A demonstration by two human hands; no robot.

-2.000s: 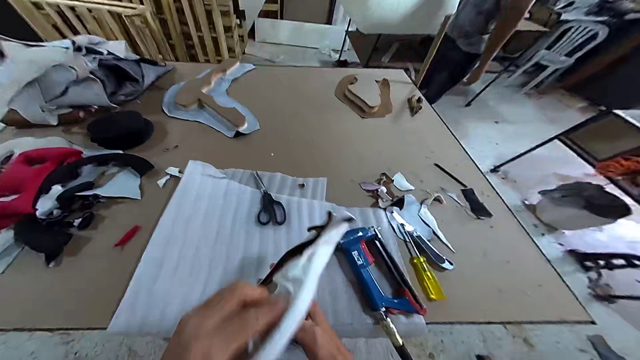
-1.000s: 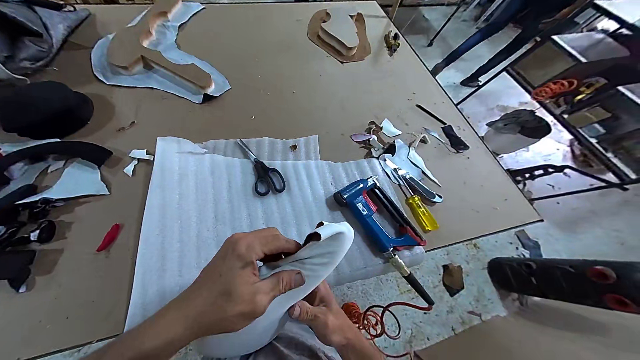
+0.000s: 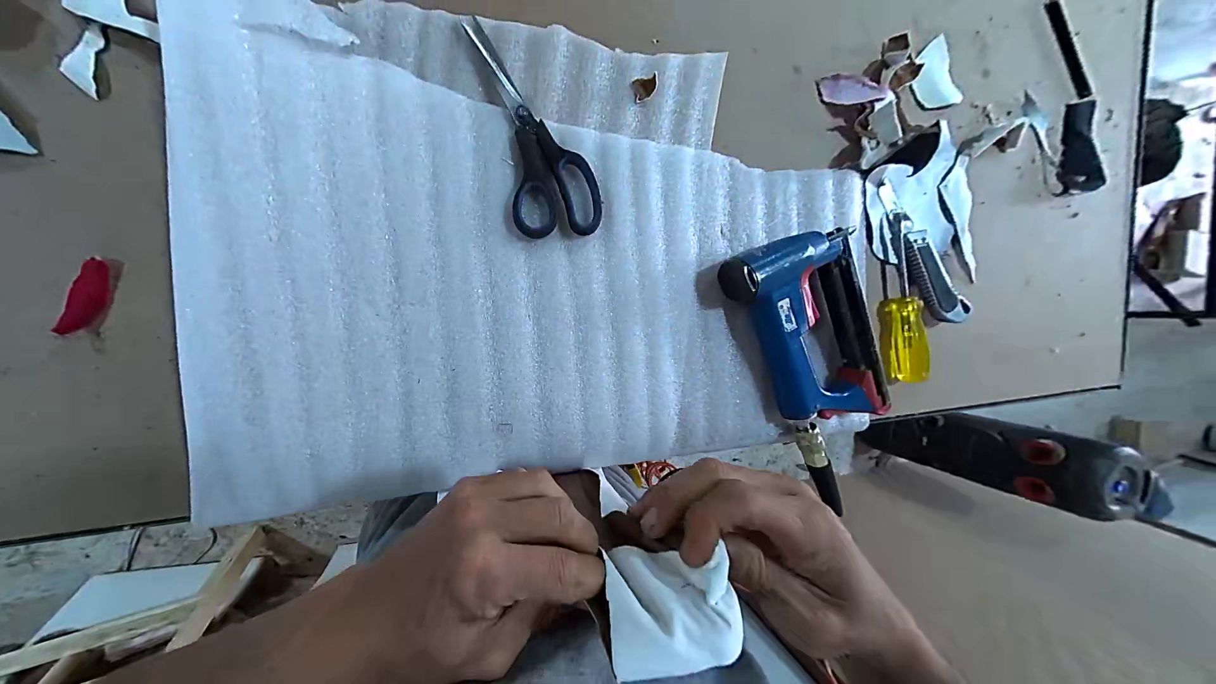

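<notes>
My left hand (image 3: 518,570) pinches the brown-backed edge of a white covering material (image 3: 670,617), held over my lap at the table's front edge. On the other side, my right hand (image 3: 750,541) grips a fold of the same piece between thumb and fingers. Beyond my hands a white foam sheet (image 3: 380,285) lies on the table. Black-handled scissors (image 3: 541,152) rest on it. A blue pneumatic stapler (image 3: 798,313) lies at its right, its hose fitting pointing toward me. Beside the stapler are a yellow-handled screwdriver (image 3: 902,332) and a utility knife (image 3: 933,275).
Material scraps (image 3: 936,76) lie at the upper right, near a black-handled tool (image 3: 1081,142). A red scrap (image 3: 85,296) sits at the left. Wooden pieces (image 3: 218,589) are below the table at lower left. A black and red object (image 3: 1026,465) is at lower right.
The white piece has been lowered from above the foam sheet to the table's front edge, and my hands now grip its edge close together. The view has tilted down.
</notes>
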